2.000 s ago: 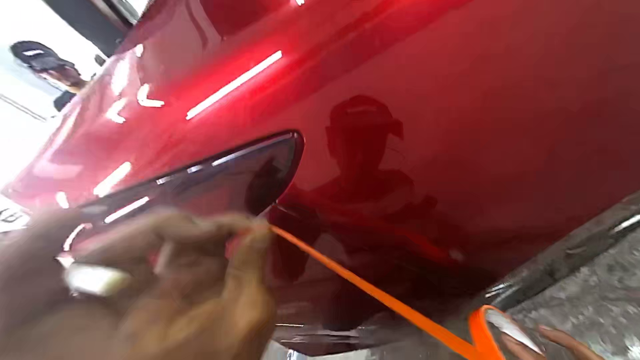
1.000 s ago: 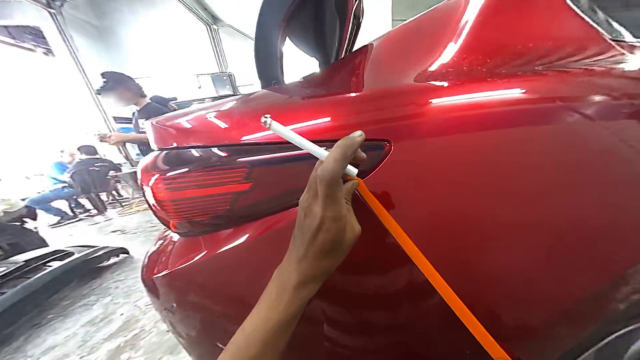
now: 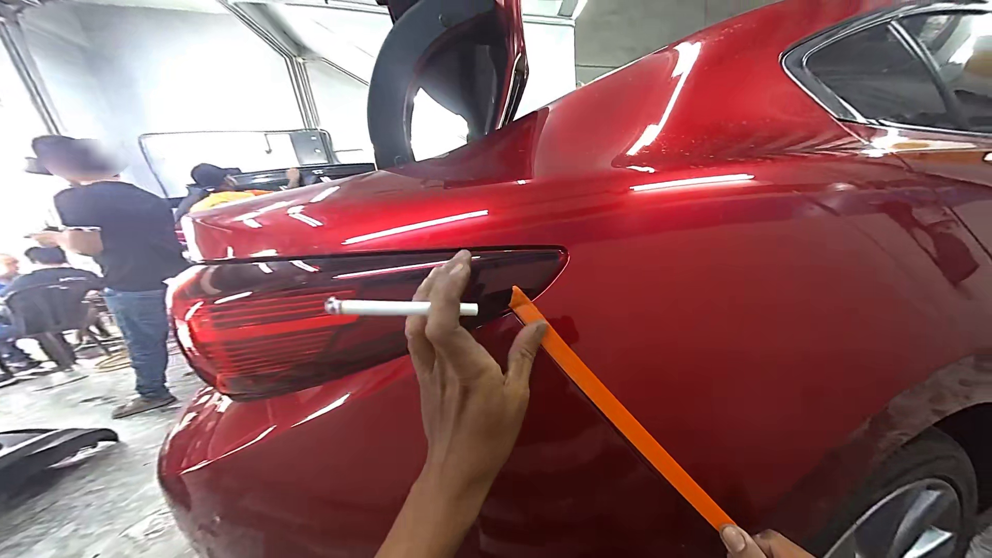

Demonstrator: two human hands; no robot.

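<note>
Strips of orange masking tape (image 3: 612, 407) run diagonally down the red rear fender (image 3: 697, 310) from the pointed lower edge of the tail light (image 3: 263, 333). My left hand (image 3: 469, 372) holds a lit-looking white cigarette (image 3: 395, 308) between its fingers, in front of the tail light. Its thumb rests at the tape near the upper end. At the bottom edge, my right hand (image 3: 748, 542) pinches the lower end of the tape; the rest of that hand is cut off, and no tape roll shows.
The trunk lid (image 3: 395, 85) stands raised above the fender. A rear wheel (image 3: 914, 504) is at lower right. One person (image 3: 124, 232) stands behind the car at left, with others farther back. A dark car part (image 3: 54, 449) lies on the floor at left.
The view has swung back to show more of the car. My left thumb, at the tape's upper end one second ago, is now slightly down the strip. My right hand has come back into view.
</note>
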